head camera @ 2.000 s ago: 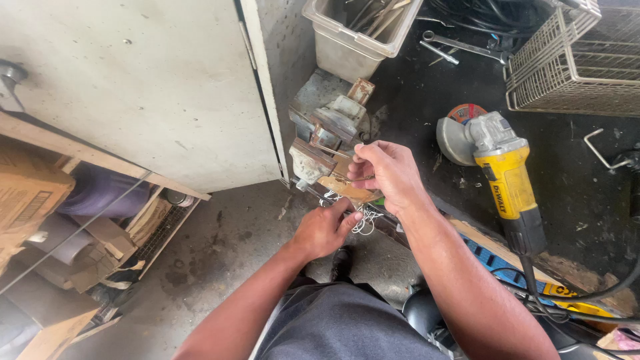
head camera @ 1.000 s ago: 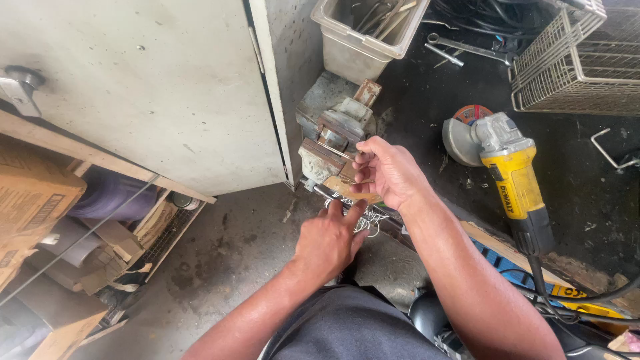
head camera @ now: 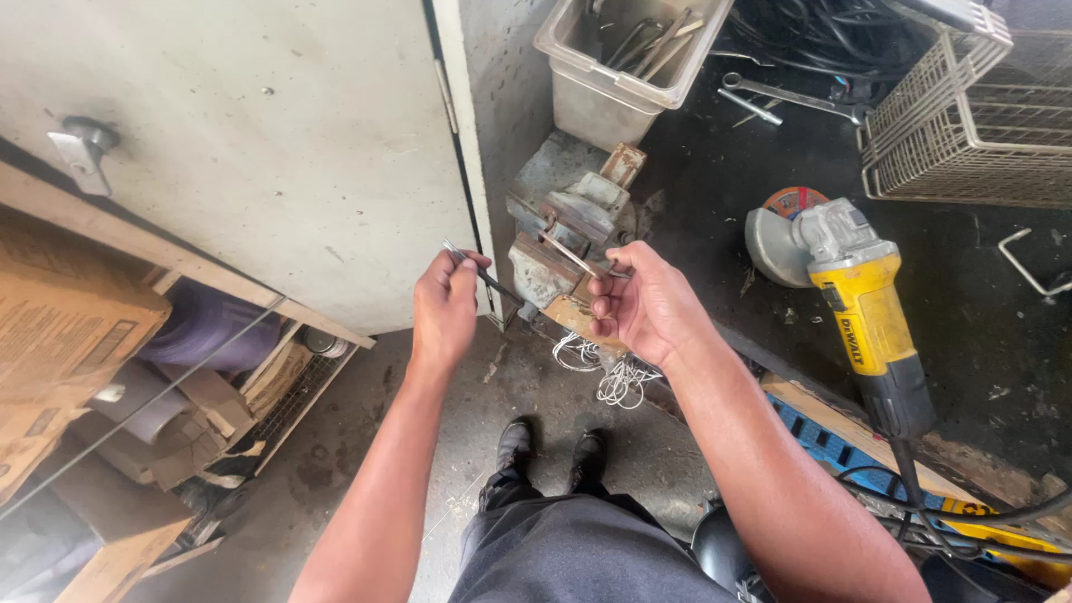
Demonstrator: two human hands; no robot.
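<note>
My left hand grips a thin dark rod with a bright metal end, to the left of the bench vise. Between the fingertips of my right hand is a thin metal rod, its far end over the vise jaws by a small curved metal piece. Just below the vise lies a worn block, wooden by its look, partly behind my right fingers. White cord hangs in loops beneath it.
A DeWalt angle grinder lies on the black benchtop at right, near a wire basket. A plastic bin of metal pieces stands behind the vise, with a combination wrench to its right. At left are a pale cabinet door and shelves with cardboard boxes.
My left hand has moved away from my right hand, out to the left, and the dark rod now shows in it. My right hand stays beside the vise.
</note>
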